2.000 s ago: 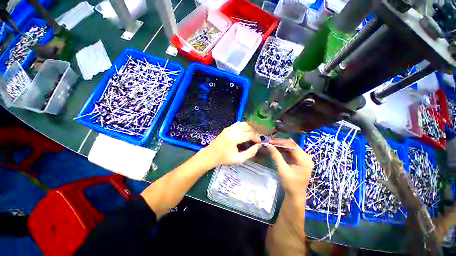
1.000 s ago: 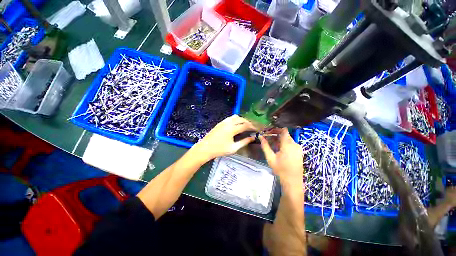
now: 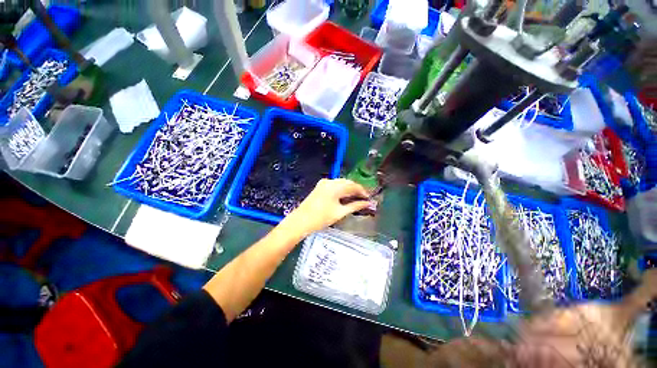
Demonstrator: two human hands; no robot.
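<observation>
My left hand (image 3: 333, 205) is at the foot of the green and dark press (image 3: 461, 93), its fingertips pinched on a small metal part (image 3: 371, 208) that is mostly hidden under the press head. My right hand (image 3: 576, 332) is blurred at the lower right, around the lower end of the pale-wrapped press lever (image 3: 508, 237); its fingers are not clear. A shallow clear box (image 3: 344, 272) with thin pieces lies in front of the press.
A blue tray of silver rods (image 3: 191, 154) and a blue tray of dark fittings (image 3: 292, 162) stand left. Rod-filled blue trays (image 3: 457, 248) stand right, white strands over one. A red tray (image 3: 360, 54) is behind. A red stool (image 3: 86, 327) is lower left. Another person's arm (image 3: 645, 295) shows right.
My right hand has left the small part beside my left hand and moved right and down to the lever. My left hand stays near the press. The view has shifted slightly.
</observation>
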